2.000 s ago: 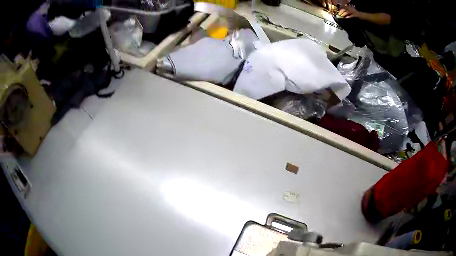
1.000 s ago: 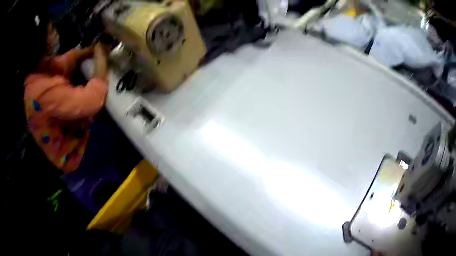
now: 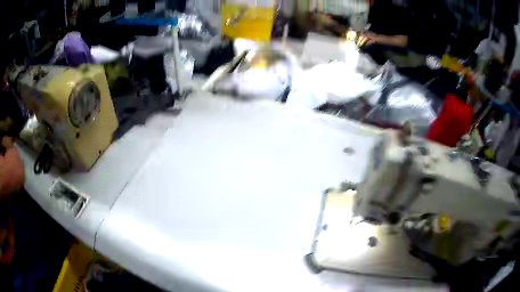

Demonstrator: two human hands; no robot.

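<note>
Neither of my hands is in the picture. Nearest in front of me is the long white machine table (image 3: 228, 188). A cream sewing machine (image 3: 439, 177) stands at its right, blurred, with its head over a pale metal bed plate (image 3: 365, 245). A bright red cloth cover (image 3: 451, 121) stands behind the machine. White fabric pieces (image 3: 333, 84) and crumpled clear plastic (image 3: 407, 105) lie in the trough behind the table.
A yellowed machine end (image 3: 74, 114) stands at the table's left, with black scissors (image 3: 43, 158) beside it. A person's orange sleeve (image 3: 10, 170) shows at the left edge. A yellow crate (image 3: 74, 268) is below the table. Another person's arm (image 3: 388, 40) is at the back.
The view first swung left and down, then back right and up. The near machine's head now shows more fully, and the red cover is back in view. The orange-sleeved person is now mostly cut off.
</note>
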